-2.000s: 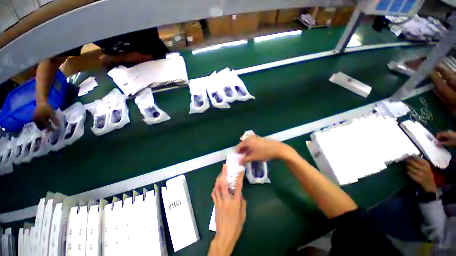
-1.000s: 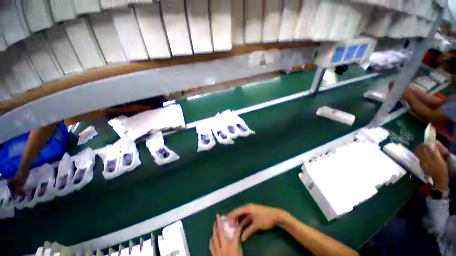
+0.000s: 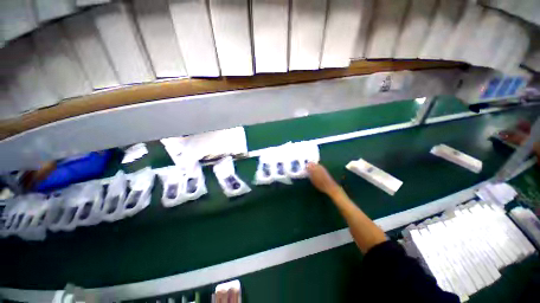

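My right hand (image 3: 320, 179) reaches across the green belt, with its fingertips on the rightmost bagged device (image 3: 297, 166) of a close group. The fingertips are blurred, so I cannot tell whether they pinch the bag. Finger-like pinkish shapes, apparently my left hand (image 3: 227, 295), show at the bottom edge over the end of a white unit box (image 3: 230, 284). The rest of that hand is cut off, and its grip cannot be seen. Another bagged device (image 3: 232, 184) lies alone to the left of the group.
White cartons lie on the belt (image 3: 374, 176) and farther right (image 3: 456, 158). A box stack (image 3: 473, 245) is at right. More bagged devices (image 3: 83, 207), a blue bin (image 3: 74, 173) and a white pile (image 3: 216, 142) are at left. Shelf boxes (image 3: 269, 41) hang over the far side.
My right hand has left my left hand and moved forward to the bagged group. A second carton now lies on the belt. The thing between my hands is no longer visible. The view has shifted.
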